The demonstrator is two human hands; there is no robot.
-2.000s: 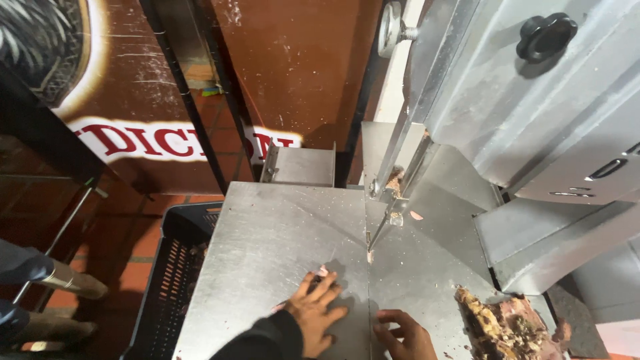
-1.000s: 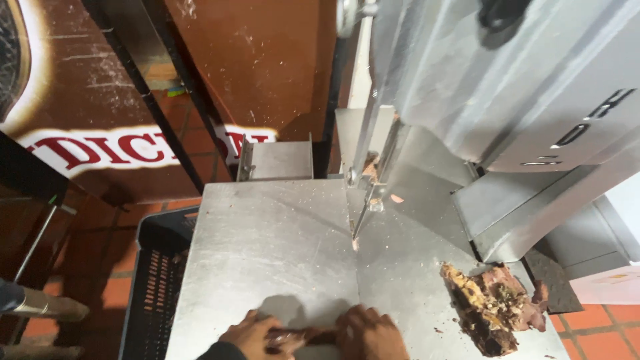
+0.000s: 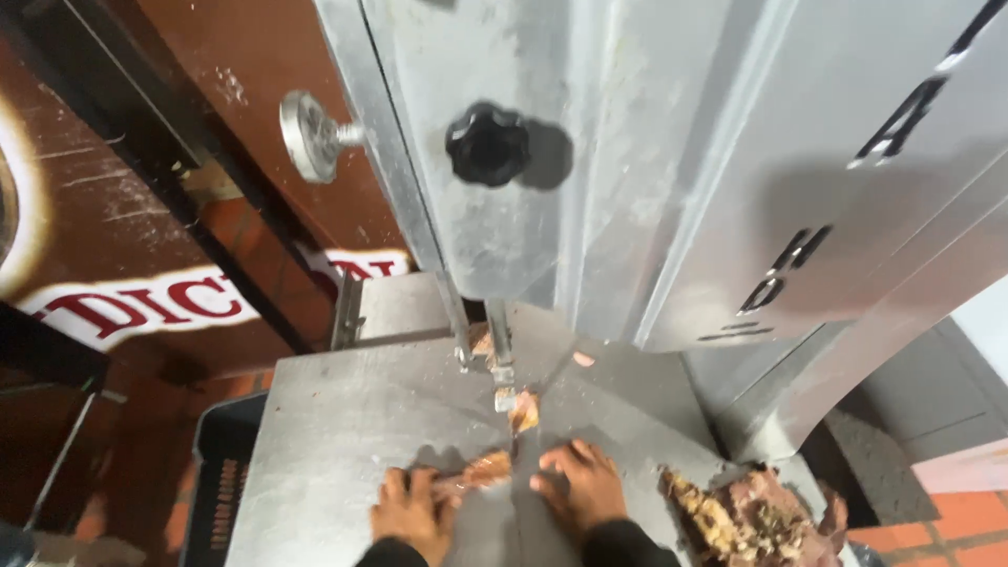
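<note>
My left hand [image 3: 413,508] is on the steel table [image 3: 339,441] of a meat band saw, its fingers closed on one end of a piece of meat [image 3: 484,470]. The other end of that meat lies close to the blade slot. To the right of the slot my right hand [image 3: 581,484] rests with fingers curled and apart, nothing seen in it. A small yellow-and-pink scrap [image 3: 524,409] lies beside the blade guide [image 3: 504,386]. The blade itself is hard to make out.
A heap of meat trimmings [image 3: 760,516] lies at the right of the table. The saw's metal housing [image 3: 504,236] with a black knob [image 3: 488,144] rises ahead. A black plastic crate [image 3: 224,480] stands on the floor at left.
Both hands have moved forward toward the blade from the table's near edge. My right hand has come off the meat, and a scrap now lies by the blade guide. The view has shifted.
</note>
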